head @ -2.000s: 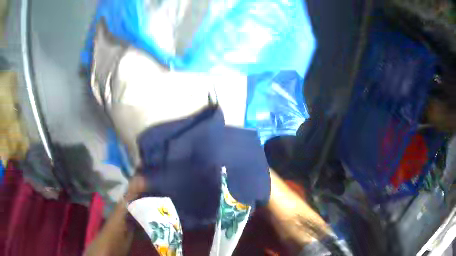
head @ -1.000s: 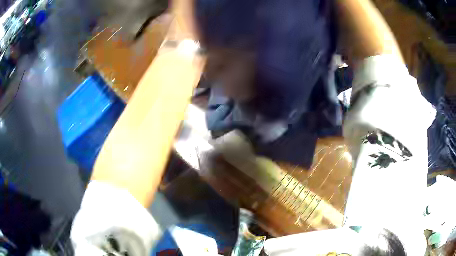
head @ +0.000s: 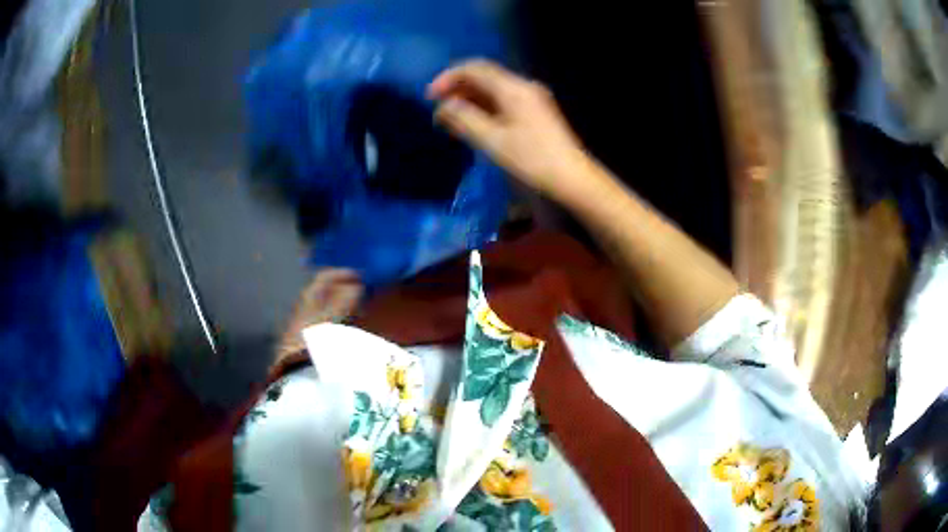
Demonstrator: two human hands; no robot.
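A large shiny blue plastic bag (head: pixel 395 52) is in front of my body, with a dark opening or dark cloth at its middle; I cannot tell which. My right hand (head: pixel 499 114) is raised over the bag's right side, fingers bent, with nothing clearly seen in it. My left hand (head: pixel 327 296) is low at the bag's near left edge, partly hidden and blurred. I cannot tell whether it grips the bag.
A wooden table edge with a pale tan measuring strip (head: pixel 816 208) runs along the right. Another blue bag (head: pixel 52 333) lies at the left. Grey floor (head: pixel 208 135) with a thin white line shows between them.
The view has turned from the table to the blue bag. The navy cloth that was between my hands is no longer clearly seen. My right hand is now raised over the bag.
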